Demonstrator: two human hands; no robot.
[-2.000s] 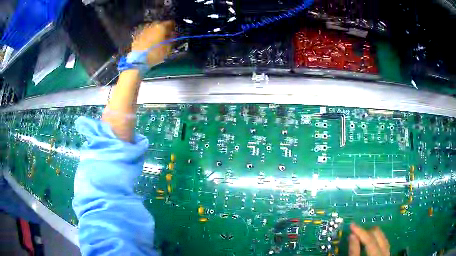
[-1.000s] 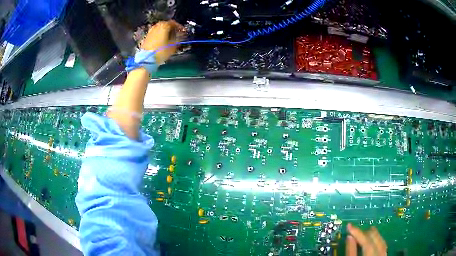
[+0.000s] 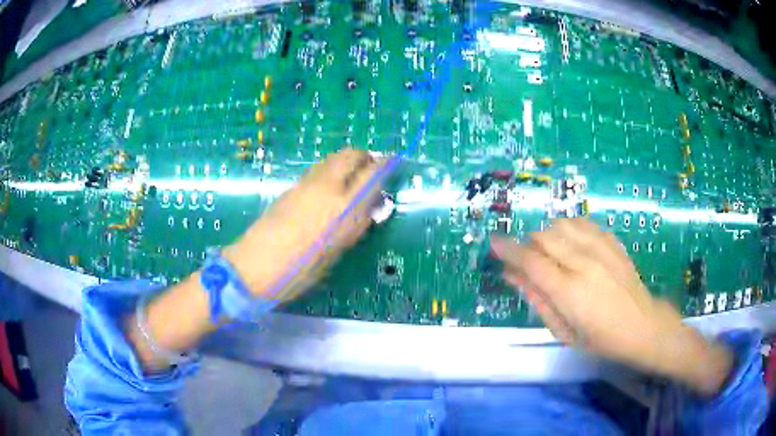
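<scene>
The green circuit board [image 3: 340, 119] lies in front of me with many white markings and small parts. My left hand [image 3: 328, 217], with a light-blue wrist strap [image 3: 223, 288], is over the board left of centre. Its fingertips are closed around a small silver-white part [image 3: 382, 208]; blur hides its shape. My right hand [image 3: 587, 277] is low over the board at right, its fingers pointing left and blurred. I cannot tell if it holds anything. Small dark and red parts [image 3: 498, 192] and white-topped parts [image 3: 568, 192] stand on the board just beyond it.
A metal rail [image 3: 408, 345] runs along the near edge of the board, and another rail [image 3: 111, 32] runs beyond it. The blue cord [image 3: 425, 115] crosses above the board from the strap. Yellow parts [image 3: 261, 111] stand in rows.
The view has shifted down and nearer; the bins are out of sight. My left hand has come back from the bins to the board. My right hand is now more fully in view.
</scene>
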